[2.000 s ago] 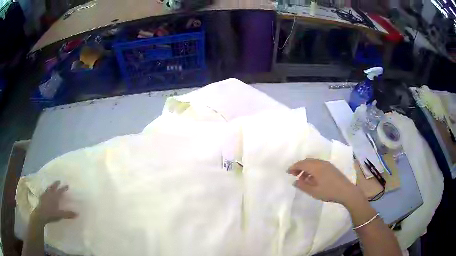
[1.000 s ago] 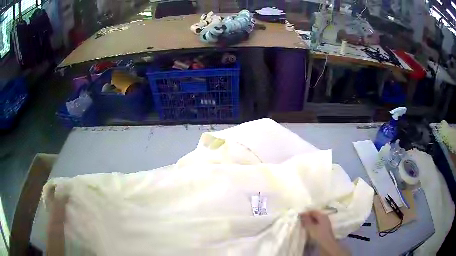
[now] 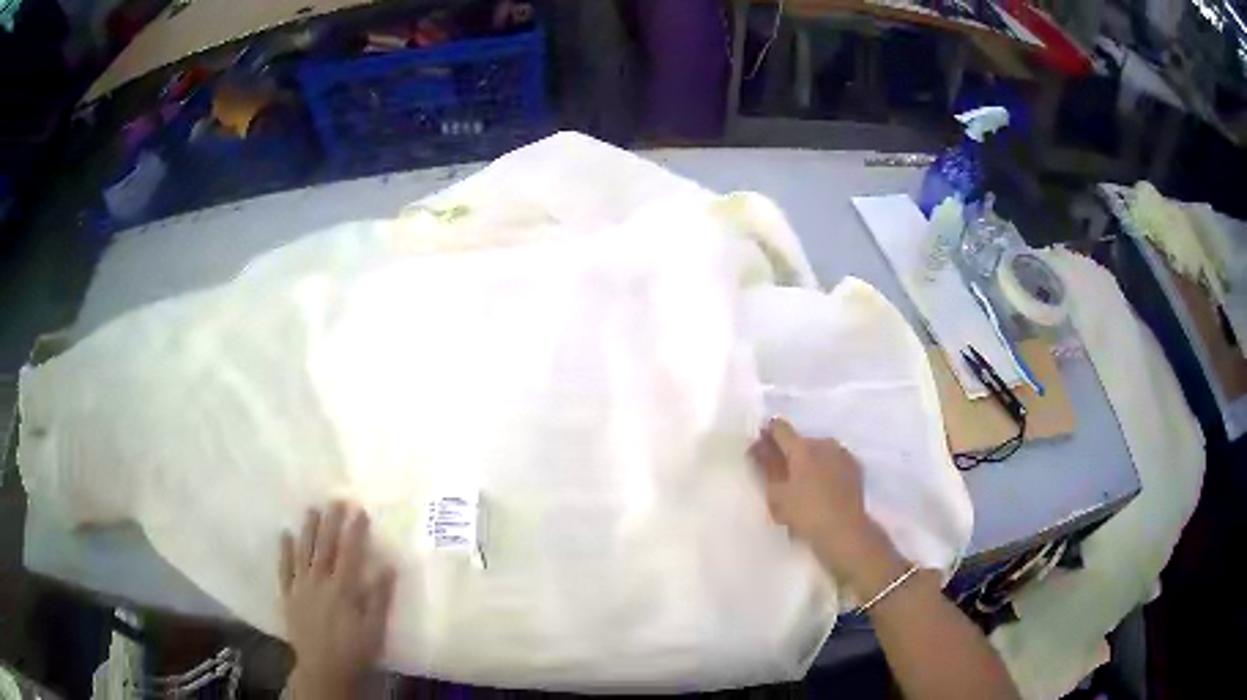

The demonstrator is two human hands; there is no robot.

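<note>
A cream dress (image 3: 547, 342) lies spread over the pale grey table (image 3: 178, 260). A white care label (image 3: 453, 522) with dark print lies on the cloth, right of my left hand. My left hand (image 3: 337, 572) rests on the dress with its fingers apart, holding nothing. My right hand (image 3: 810, 486) is at the right part of the dress, fingertips down on the cloth near a seam; whether they pinch it is hard to tell.
To the right are black thread snips (image 3: 994, 383) on a tan card (image 3: 1046, 397), a tape roll (image 3: 1031, 289), a blue spray bottle (image 3: 953, 175) and a white paper strip (image 3: 903, 246). Cream cloth (image 3: 1142, 410) hangs at the table's right end.
The dress has been shifted and spread out, and the care label now lies further left. My left hand has moved right from the dress's far left end. The camera has tilted down.
</note>
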